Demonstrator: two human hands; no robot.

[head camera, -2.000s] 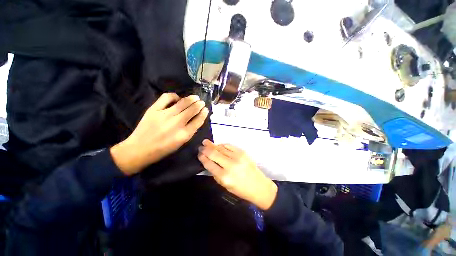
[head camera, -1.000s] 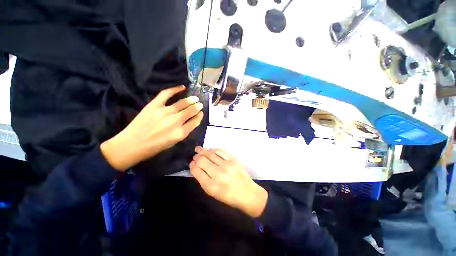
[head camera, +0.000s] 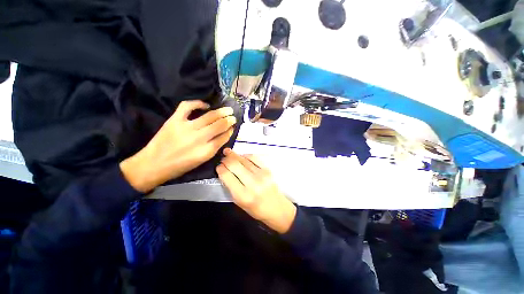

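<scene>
A black garment (head camera: 74,103) covers the left of the table, its right edge running beside the needle end of the white sewing machine head (head camera: 379,63). My left hand (head camera: 187,140) presses flat on the garment, fingertips close to the presser foot (head camera: 240,102). My right hand (head camera: 255,186) is nearer the front edge, with its fingertips at the garment's edge; the cloth under them is mostly hidden. A dark thread runs down to the needle end. A brass-coloured knob (head camera: 311,120) sits right of the foot.
A dark cloth scrap (head camera: 342,138) lies under the arm, with beige and metallic items (head camera: 396,143) right of it. A ruler strip (head camera: 189,190) lines the table's front edge. A blue crate (head camera: 143,232) is below. A person's light blue clothing (head camera: 480,267) shows at lower right.
The garment's lower edge has drawn up towards the needle, baring more of the front edge and ruler strip. My right hand has moved slightly up. My left hand stays near the foot.
</scene>
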